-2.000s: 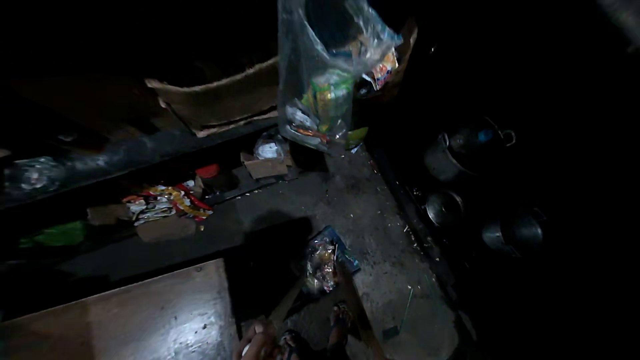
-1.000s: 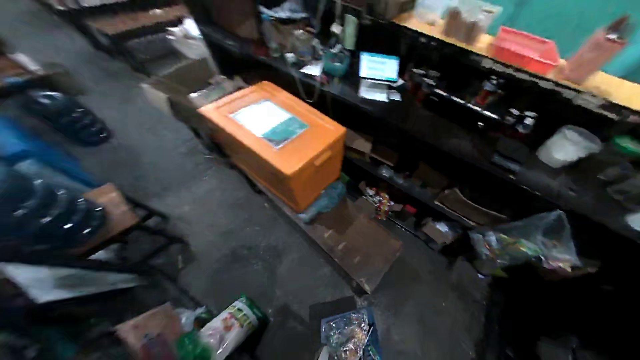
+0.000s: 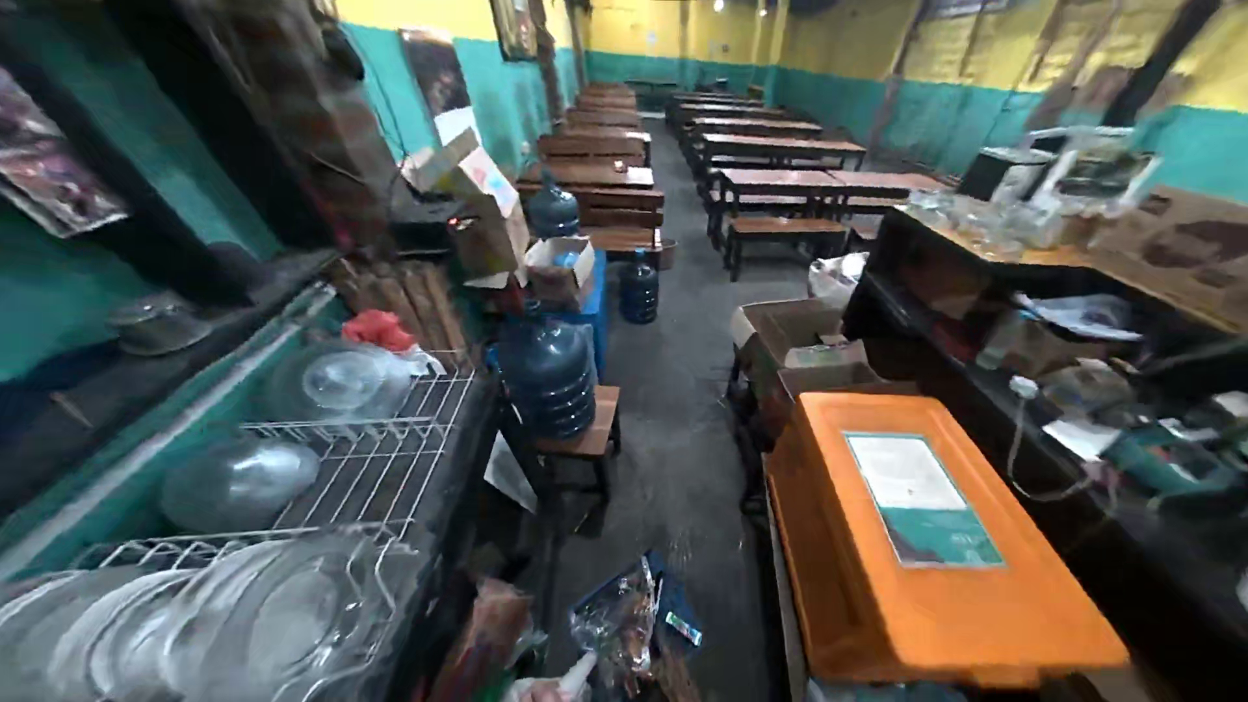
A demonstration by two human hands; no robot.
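Neither of my hands can be made out; the bottom edge of the view is dark and blurred. At bottom centre, a dark blue holder, perhaps a dustpan (image 3: 673, 593), carries crumpled clear plastic wrappers (image 3: 621, 616) and other litter. Left of it are a blurred reddish-brown packet (image 3: 495, 616) and a pale, pinkish thing (image 3: 551, 688) that I cannot identify. The floor (image 3: 655, 429) runs on beyond the litter, between a dish rack and a large orange box.
Glass plates (image 3: 292, 609) stand in a wire rack (image 3: 366, 478) at left. A blue water jug (image 3: 546, 375) rests on a wooden stool (image 3: 597, 429). The orange box (image 3: 1033, 585) and cardboard boxes (image 3: 795, 327) border the aisle at right. Benches and tables (image 3: 785, 185) line the room beyond.
The view has swung strongly, from the dark floor and shelf to the long room. The litter in its blue holder stays low in the view. A hand low in the oldest frame no longer shows.
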